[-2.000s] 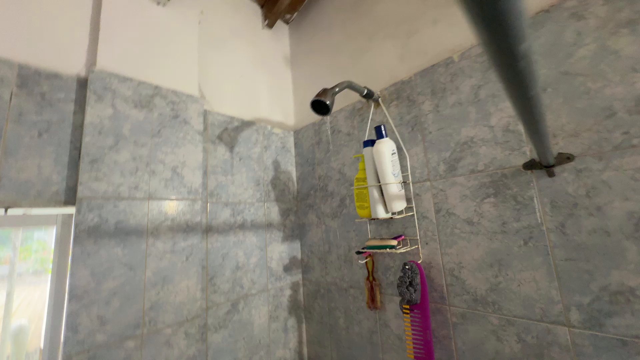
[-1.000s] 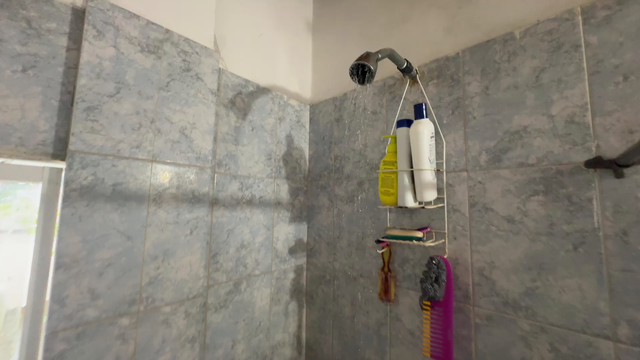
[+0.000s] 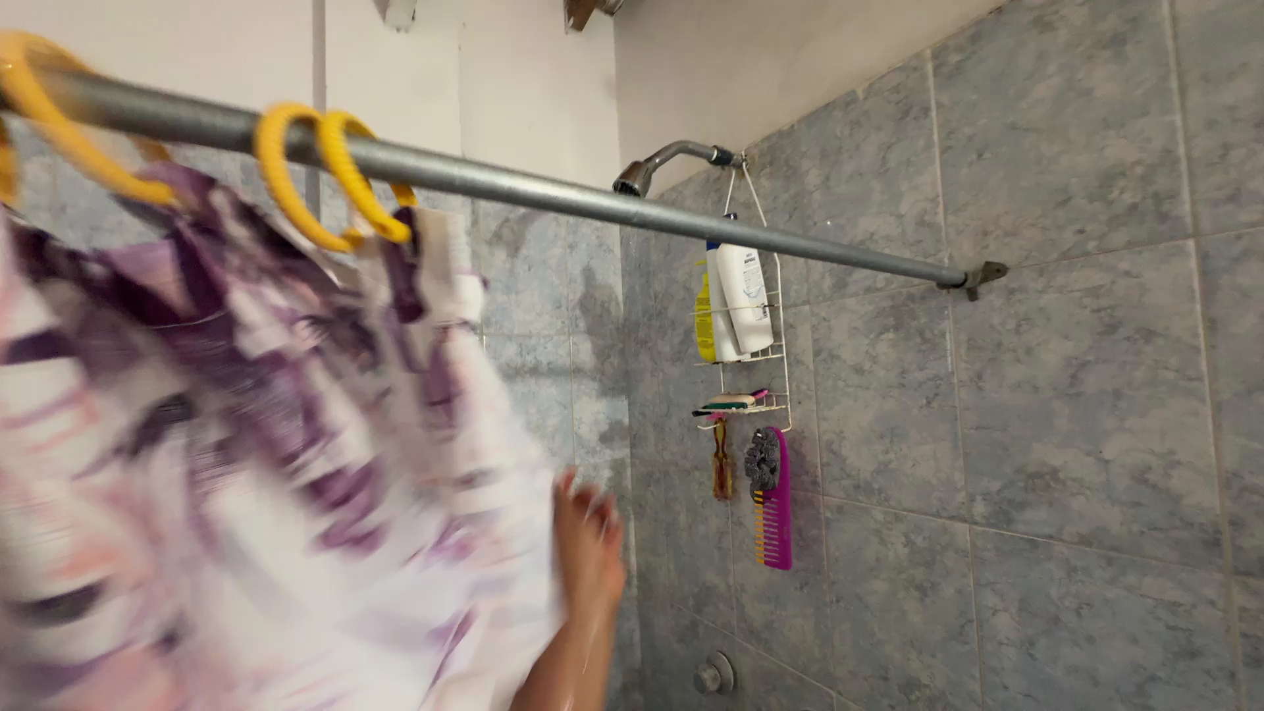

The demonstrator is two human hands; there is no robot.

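Note:
A blurred hand, which seems to be my right hand (image 3: pixel 590 543), is raised at the right edge of the white, purple and pink shower curtain (image 3: pixel 326 474), wet forearm below it. The curtain hides part of this hand, so whether it grips the cloth cannot be told. My left hand does not show. Yellow plastic rings (image 3: pixel 288 178) hang the curtain from a grey metal rod (image 3: pixel 553 197).
The rod ends at a wall bracket (image 3: pixel 978 278) on grey tiles. Beyond it are a shower head (image 3: pixel 634 178), a wire caddy (image 3: pixel 780 346) with bottles (image 3: pixel 746 296), a purple comb (image 3: pixel 780 504) with a dark scrunchie (image 3: pixel 762 457), and a round valve knob (image 3: pixel 713 674) low on the wall.
The curtain, its rings and a raised hand have come into view on the left and centre. Water falling from the shower head a second ago no longer shows. The view has shifted considerably.

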